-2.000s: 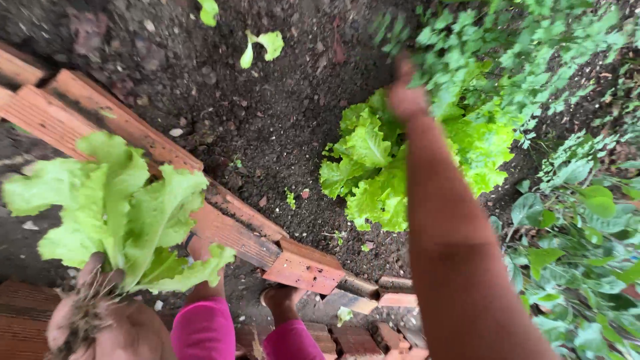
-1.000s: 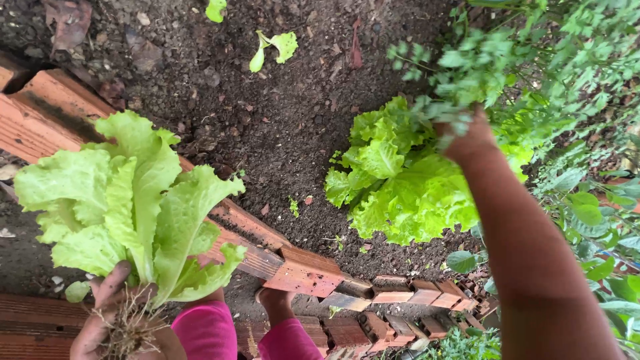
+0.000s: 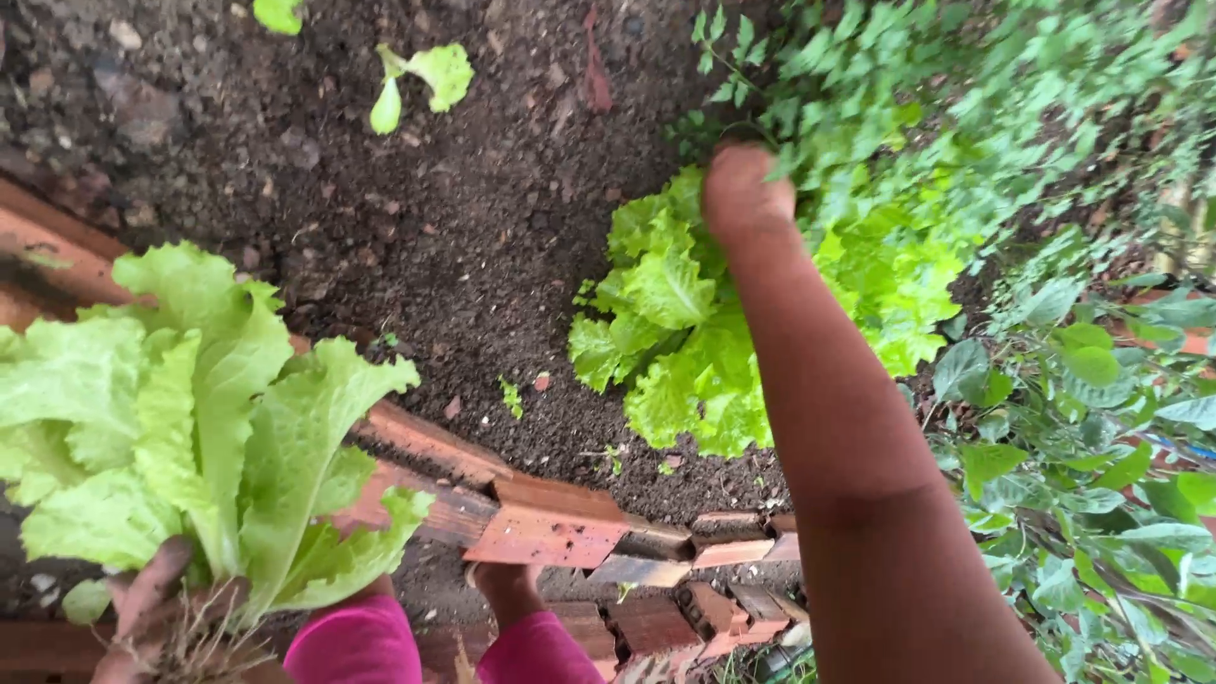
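My left hand (image 3: 161,613), at the lower left, grips an uprooted lettuce (image 3: 214,418) at its base. Thin pale roots (image 3: 214,646) hang over the fingers, and the leaves spread upward. My right arm reaches across a lettuce plant (image 3: 679,323) growing in the soil. Blurred by motion, my right hand (image 3: 750,190) is beside that plant's upper edge, at the stems of a feathery green plant (image 3: 874,104). Leaves and blur hide its fingers, so whether it holds a stem cannot be told.
A border of red clay bricks (image 3: 546,522) edges the dark soil bed (image 3: 475,247). A small seedling (image 3: 427,81) lies near the top. Broad-leaved plants (image 3: 1092,456) grow at the right. My feet and pink trouser legs (image 3: 356,641) are below the border, beside a second row of bricks (image 3: 655,627).
My right hand has moved from among the feathery foliage to the left, nearer the bare soil. My left hand keeps hold of the uprooted lettuce.
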